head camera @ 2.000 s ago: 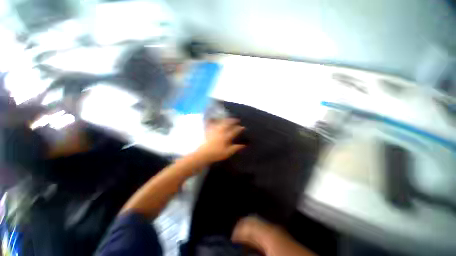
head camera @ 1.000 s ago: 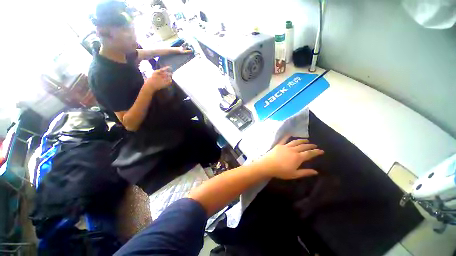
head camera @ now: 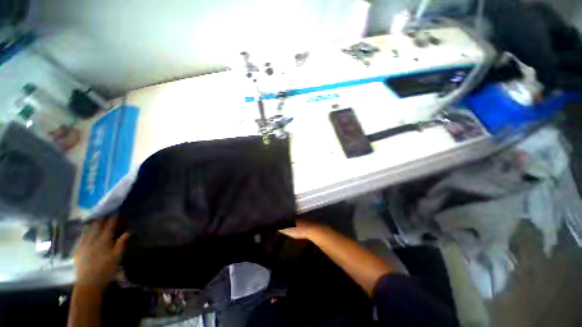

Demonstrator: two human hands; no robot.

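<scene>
The black shell fabric (head camera: 204,191) lies on the table left of the needle, its right end by the presser foot (head camera: 273,128), and drops over the front edge. A light strip of the quilted lining (head camera: 118,191) shows at its left end. My left hand (head camera: 101,249) is at the fabric's left front corner, fingers partly spread; the image is blurred. My right hand (head camera: 298,231) is at the fabric's front right edge, its fingertips hidden under or behind the cloth. The sewing machine (head camera: 357,86) has a white head with a blue stripe.
A smartphone (head camera: 351,132) and a dark strap (head camera: 394,131) lie right of the needle. A small parts tray (head camera: 464,125) and blue crate (head camera: 501,108) are further right. Grey and white offcuts (head camera: 485,198) hang at the right. Another machine (head camera: 32,169) stands at the left.
The view has swung right to the needle and machine head. My left hand has gone from flat on the black fabric to its left front corner. My right hand now shows at the front edge.
</scene>
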